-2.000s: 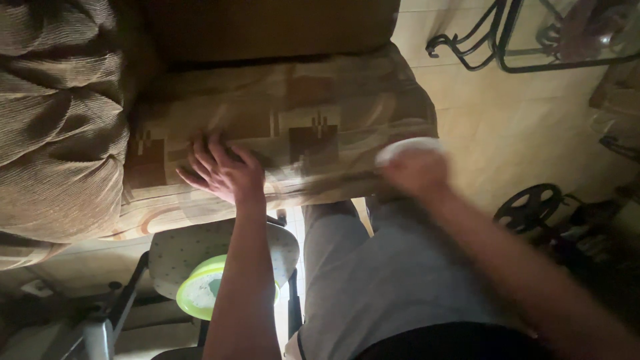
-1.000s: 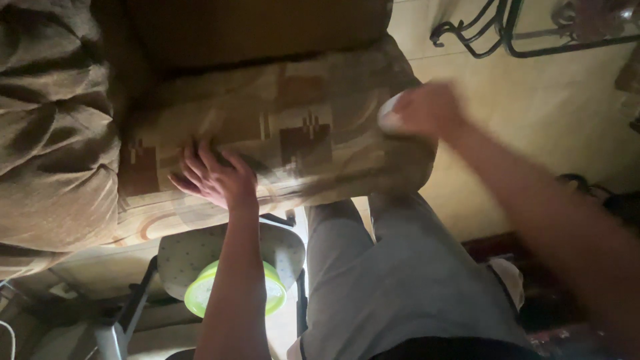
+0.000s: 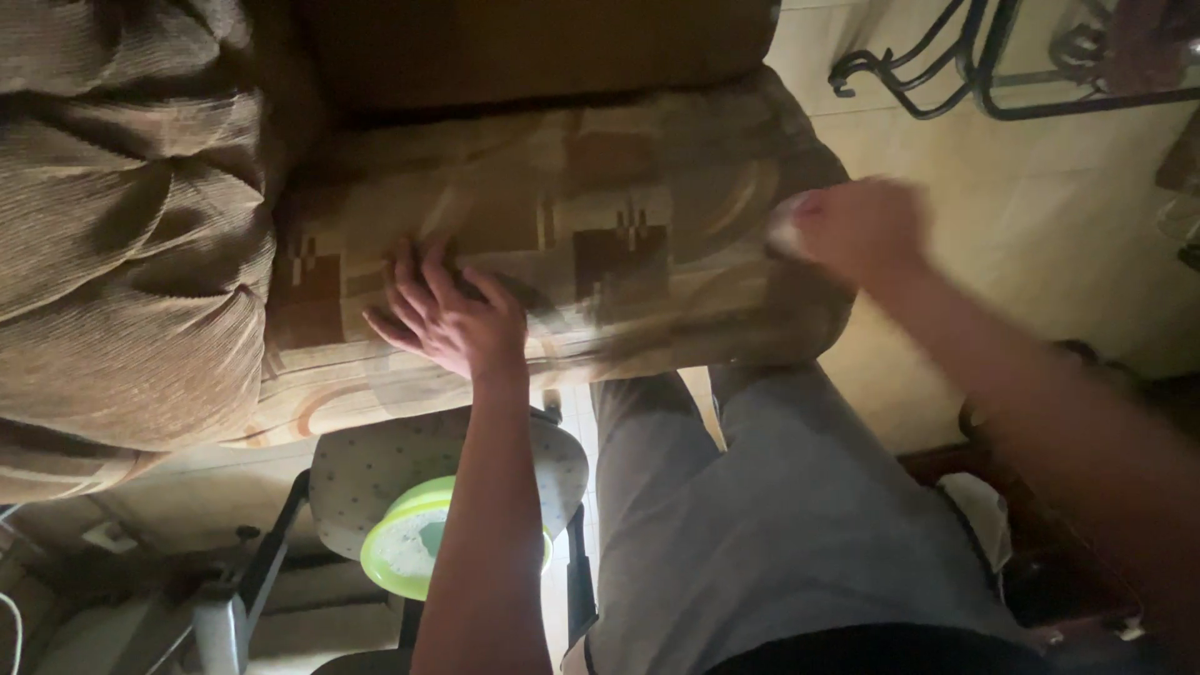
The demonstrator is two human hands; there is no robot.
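Note:
A sofa armrest in patterned brown and beige fabric (image 3: 694, 225) stretches across the view. My left hand (image 3: 459, 319) lies palm down on it, fingers spread, holding nothing. At the armrest's rounded right end, my right hand (image 3: 858, 225), blurred, is closed around a small whitish object (image 3: 792, 225), perhaps a cloth or brush; its kind is too blurred to tell. The object is against the fabric. Below my left forearm, a bright green basin (image 3: 403, 497) with foamy liquid rests on a dotted chair seat (image 3: 347, 469), partly hidden by the forearm.
Tufted brown corduroy cushions (image 3: 122, 234) fill the left side. A glass table with a curled dark metal frame (image 3: 984, 84) stands at the upper right on the tiled floor (image 3: 984, 216). My legs in grey trousers (image 3: 769, 525) are close against the armrest. Dark objects lie at lower right.
My right hand, with the whitish object, was lower on the armrest's right end two seconds ago and is now a little higher and farther right. My left hand has stayed on the fabric.

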